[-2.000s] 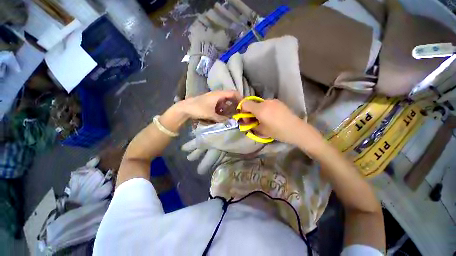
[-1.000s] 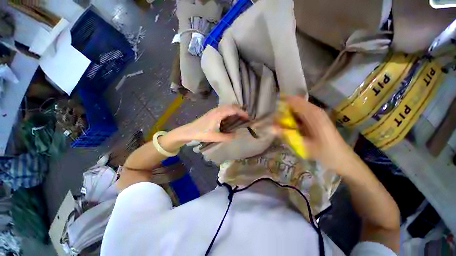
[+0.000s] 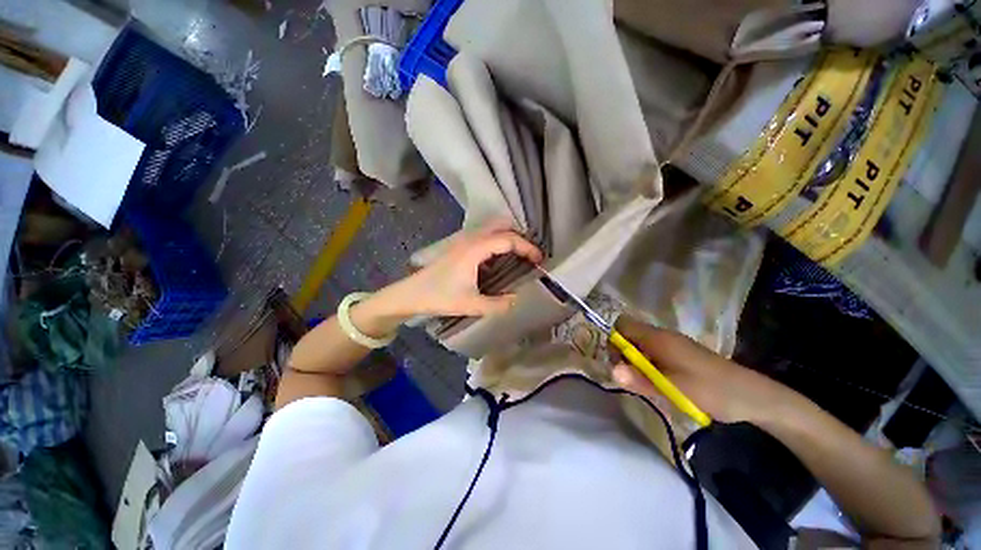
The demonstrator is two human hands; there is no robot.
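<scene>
Beige cut panels (image 3: 538,183) hang in folds in front of me and over my lap, with brown inner sides showing between the folds. My left hand (image 3: 473,274) grips the gathered panel edges, its thumb and fingers curved around them. My right hand (image 3: 672,371) holds scissors with yellow handles (image 3: 658,378). Their silver blades (image 3: 576,303) point up and left to the panel edge beside my left hand. My right fingers are partly hidden behind the handle.
Yellow tape with "PIT" lettering (image 3: 801,129) lies on the machine table at the right. A tied bundle (image 3: 382,140) is at the top. Blue crates (image 3: 178,118) and a white sheet (image 3: 91,156) are at the left. White bunched pieces (image 3: 215,414) lie at lower left.
The scissors have turned from beside the left hand to slant down and right, with the right hand lower. The left hand still holds the panels. The view has shifted, and more folds show.
</scene>
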